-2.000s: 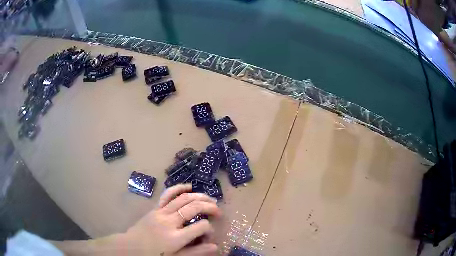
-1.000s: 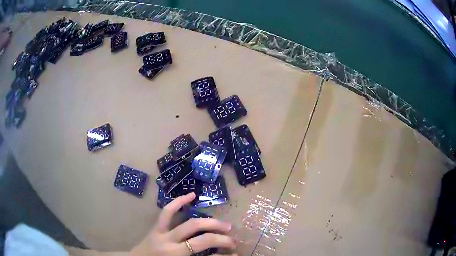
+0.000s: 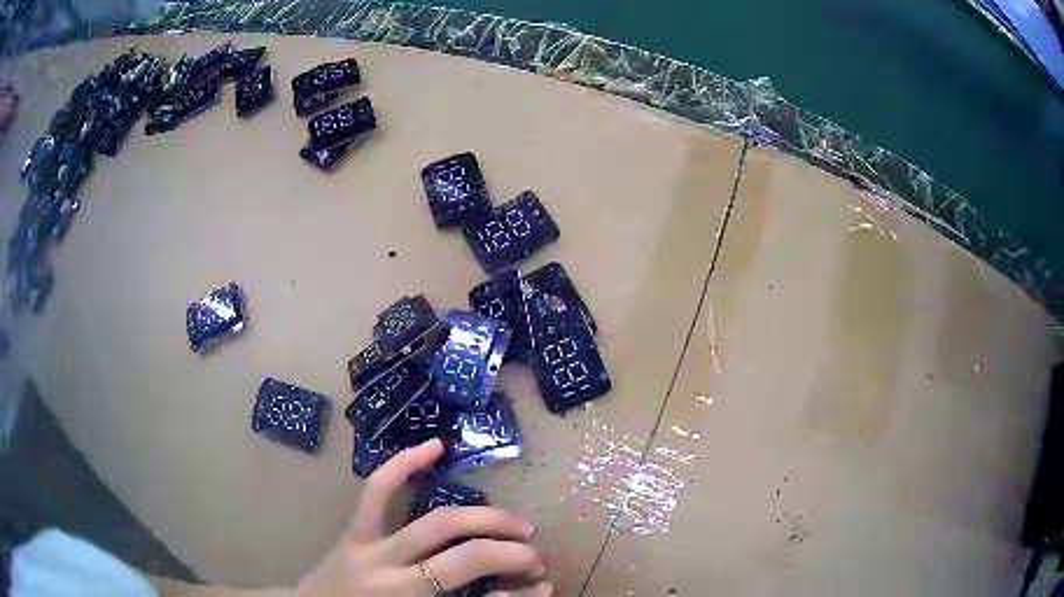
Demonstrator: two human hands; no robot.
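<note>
My left hand [image 3: 438, 542], bare with a ring on one finger, reaches in from the lower left, cut off by the bottom edge. Its index finger points up beside a dark display module [image 3: 448, 494]. Another dark piece shows under its lower fingers at the bottom edge; whether it is gripped is unclear. Just beyond lies a loose, overlapping group of black display modules with white digits, one of them shiny [image 3: 470, 357]. A module marked "188" [image 3: 513, 231] lies farther up. My right hand is not in view.
A large heap of modules [image 3: 88, 128] lies at the far left. Two single modules lie left of the group, one of them face up [image 3: 291, 414]. Shiny film [image 3: 636, 484] lies by the tabletop seam. A black box [image 3: 1044, 490] stands at the right edge.
The view has shifted, and the far person and cable have left it. The index finger has spread from the other fingers. A module in the near group now lies shiny on top.
</note>
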